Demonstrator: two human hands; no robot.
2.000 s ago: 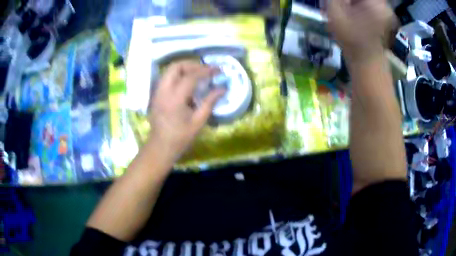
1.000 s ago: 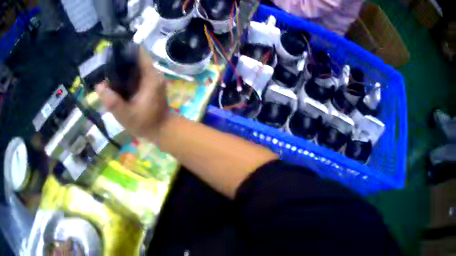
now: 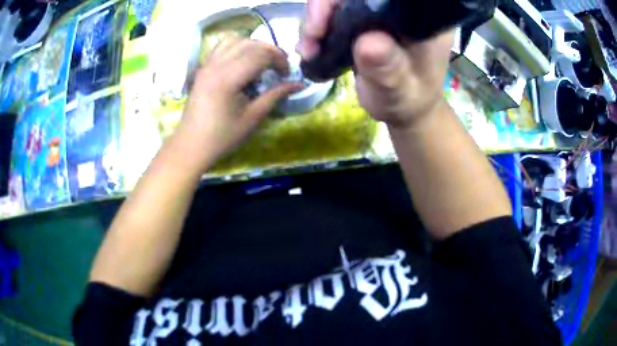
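A white round base (image 3: 308, 96) lies within the slotted white housing frame (image 3: 177, 51) on the yellow pad (image 3: 304, 138). My left hand (image 3: 237, 88) is over the round base, thumb and fingers pinched around a small greyish part (image 3: 269, 81) at its centre; the part is blurred. My right hand (image 3: 399, 74) grips the thick black electric screwdriver (image 3: 413, 20), held above the right side of the base and pointing left. The screwdriver's bit cannot be made out.
Screw feeder boxes (image 3: 497, 74) stand right of the pad. Black-and-white camera heads (image 3: 572, 107) sit on the bench further right. A blue crate (image 3: 590, 270) with more units is at the lower right. Printed sheets (image 3: 44, 145) cover the bench at left.
The view has swung back from the crate side to the pad. My right hand, with the screwdriver, has moved from the feeder area to over the base. My left hand still pinches the small part.
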